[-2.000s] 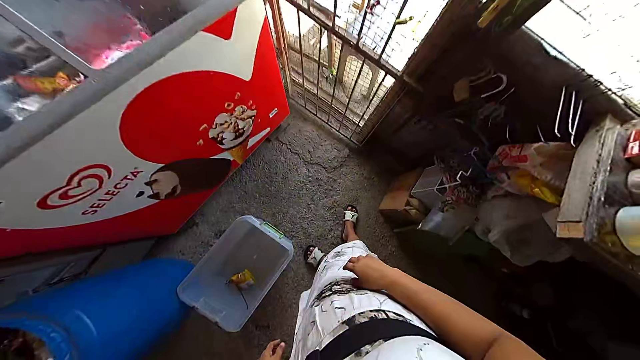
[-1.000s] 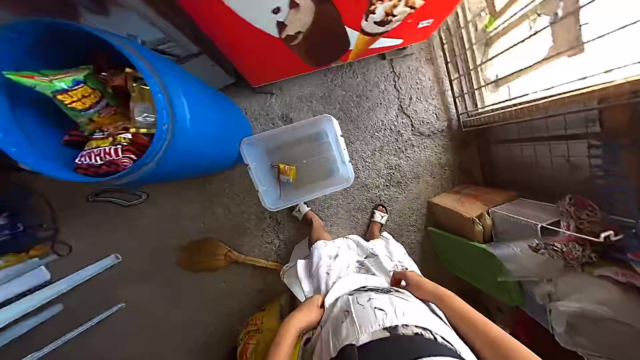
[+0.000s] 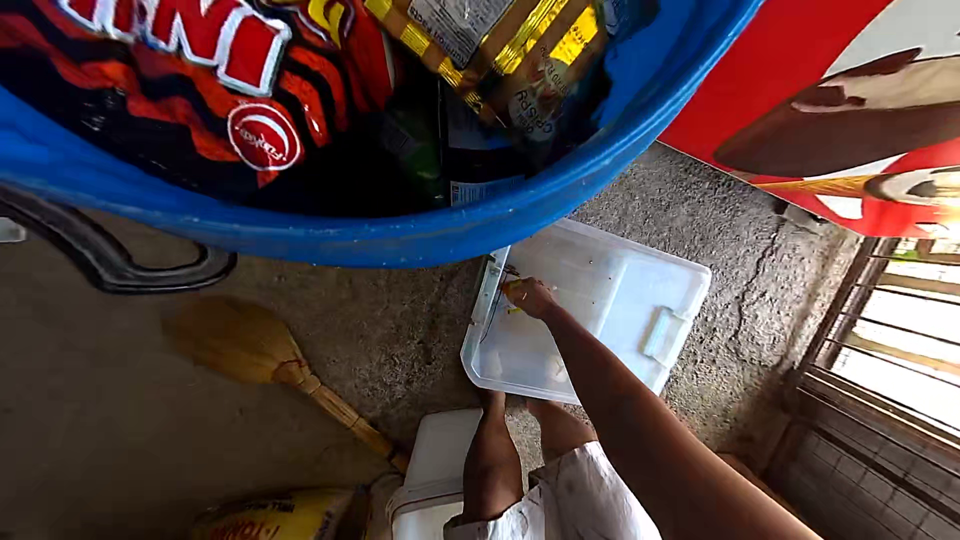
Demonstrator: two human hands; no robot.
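Note:
My right hand point(image 3: 534, 297) reaches down into a clear plastic storage box point(image 3: 615, 259) on the concrete floor, its fingers closed on a small yellow packet point(image 3: 513, 291). Some thin dark strands lie beside the packet along the box's left wall. Above and to the left, a large blue plastic drum point(image 3: 390, 240) holds snack packs, among them a red and black bag point(image 3: 187, 90) and a brown and gold pack point(image 3: 495, 45). My left hand is out of the frame.
A straw broom point(image 3: 247, 345) lies on the floor at left, a white container point(image 3: 442, 457) beside my legs, a yellow sack point(image 3: 277, 517) at the bottom. The red freezer point(image 3: 750, 112) stands at upper right, a metal grille point(image 3: 885, 315) at right. A black curved handle point(image 3: 150, 277) is below the drum.
My right hand has moved from my white clothing into the box and taken hold of the yellow packet. My left hand has left the view. The view has come much closer to the drum.

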